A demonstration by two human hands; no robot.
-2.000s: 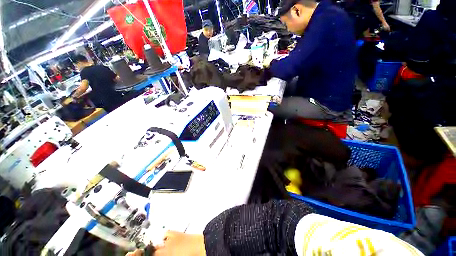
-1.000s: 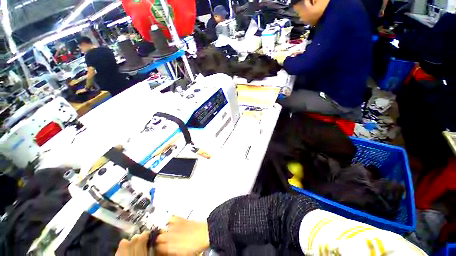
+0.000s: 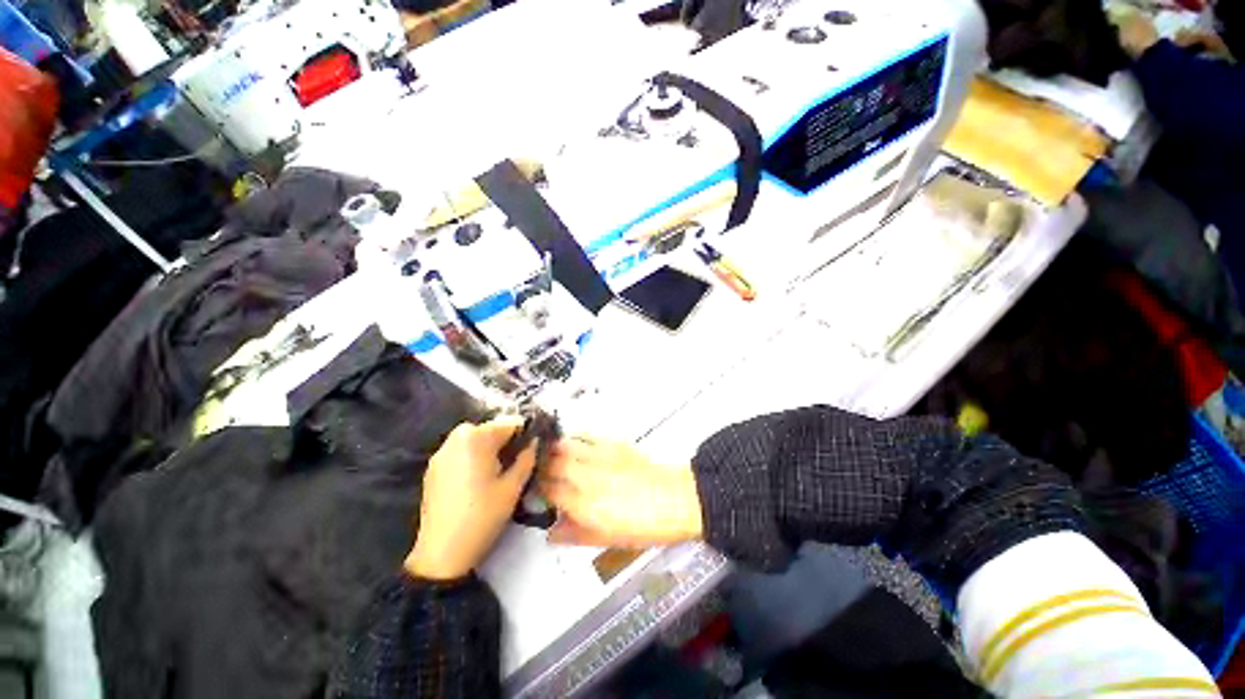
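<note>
A dark cloth garment (image 3: 273, 546) lies bunched on the left of the white sewing machine table, with a part reaching the needle area (image 3: 526, 382). My left hand (image 3: 467, 498) is shut on the garment's edge just in front of the presser foot. My right hand (image 3: 614, 492) pinches the same dark edge from the right, its fingertips beside those of my left hand. The exact grip between the fingertips is small and partly hidden. The white machine head (image 3: 847, 55) with a blue stripe extends to the upper right.
A smartphone (image 3: 664, 296) and orange-handled snips (image 3: 725, 270) lie beside the machine head. Black straps (image 3: 546, 232) drape over it. A clear plastic-covered tray (image 3: 942, 253) is at the right. A blue crate (image 3: 1201, 492) stands beyond the table; a person's dark sleeve (image 3: 1199, 103) shows upper right.
The view has turned down and left, bringing the machine bed and garment into fuller view. My left hand now shows clearly beside my right hand at the cloth edge.
</note>
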